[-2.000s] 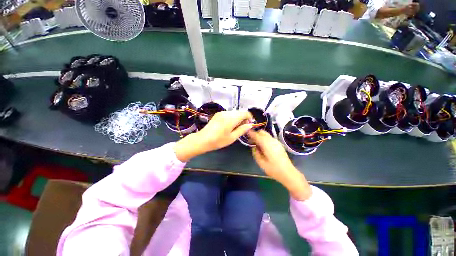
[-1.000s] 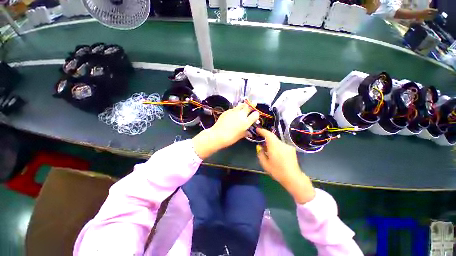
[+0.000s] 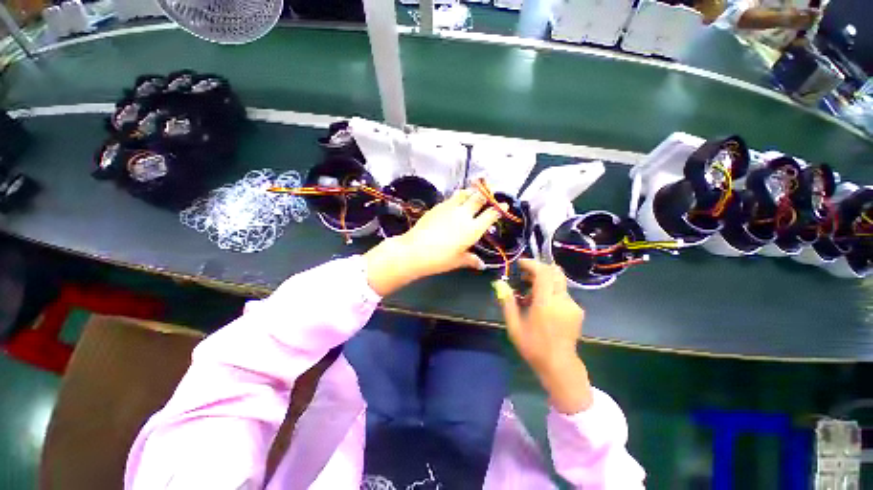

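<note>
A white camera housing with a black inside point(image 3: 513, 230) stands in front of me, with red, orange and yellow leads point(image 3: 495, 203) at its mouth. My left hand point(image 3: 442, 233) lies over the housing's left rim, its fingertips at the leads. My right hand point(image 3: 548, 314) is just below the housing, its thumb and finger by a small yellow piece point(image 3: 503, 289) at the end of a lead. Whether that piece is pinched is hard to tell. Another open housing point(image 3: 593, 251) with wires stands to the right, and two more point(image 3: 343, 199) stand to the left.
A translucent-white tangle point(image 3: 244, 212) and a cluster of black head modules point(image 3: 163, 134) lie at the left. Several housings with modules point(image 3: 713, 187) stand at the right. A pale post point(image 3: 387, 77) rises behind. A brown carton point(image 3: 120, 402) is below left. A person's arm point(image 3: 766, 17) shows at the far right.
My right hand has drawn back from the housing's mouth toward me, and a lead now stretches out over the rim to the yellow piece. My left hand stays at the housing.
</note>
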